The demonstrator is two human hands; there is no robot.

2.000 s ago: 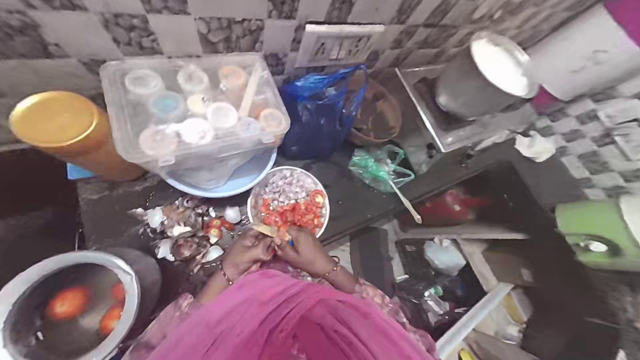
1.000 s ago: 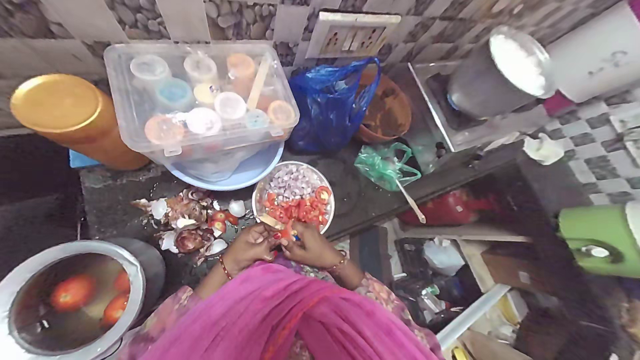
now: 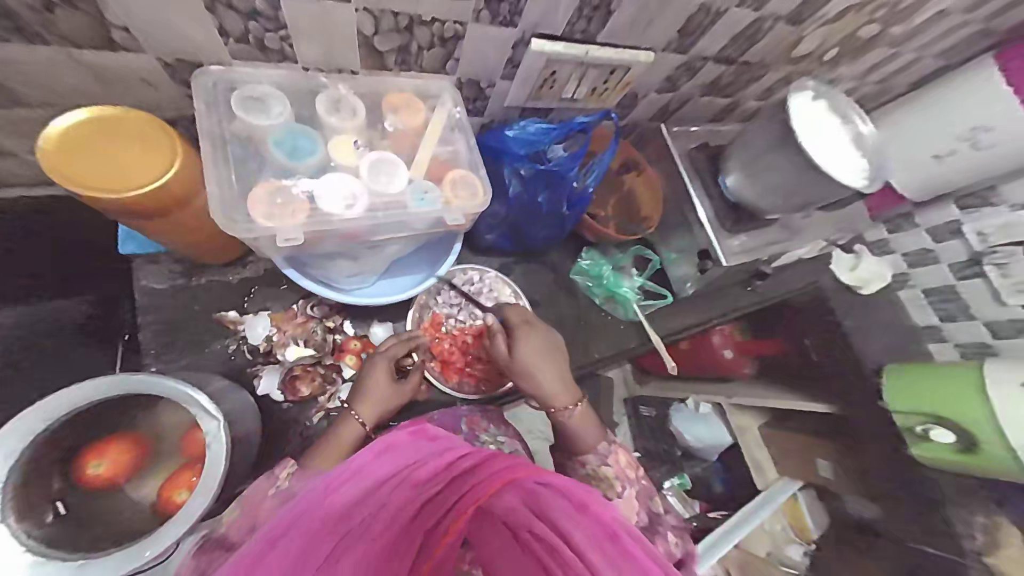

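A round metal plate (image 3: 522, 290) holds chopped onion (image 3: 460, 294) on its far side and chopped red tomato (image 3: 460, 356) on its near side. Over its right part, my right hand (image 3: 532, 352) grips a knife (image 3: 468, 294), whose dark, thin blade points up and left across the onion. My left hand (image 3: 392, 376) is at the plate's left rim with curled fingers; whether they hold a small piece is not clear. Onion peels and scraps (image 3: 300, 336) lie on the dark counter left of the plate. Whole tomatoes (image 3: 112, 460) sit in water in a metal pot (image 3: 210, 424) at lower left.
A clear lidded box of jars (image 3: 344, 224) rests on a blue basin (image 3: 384, 292) behind the plate. Nearby are an orange canister (image 3: 160, 192), a blue plastic bag (image 3: 532, 180), a brown bowl (image 3: 624, 196) and a green bag (image 3: 612, 280). A pot (image 3: 768, 168) stands on the stove at right.
My hands were close together at the plate's near edge; they are now apart. My right hand has moved forward and right over the plate, and the dark blade now shows above the onion.
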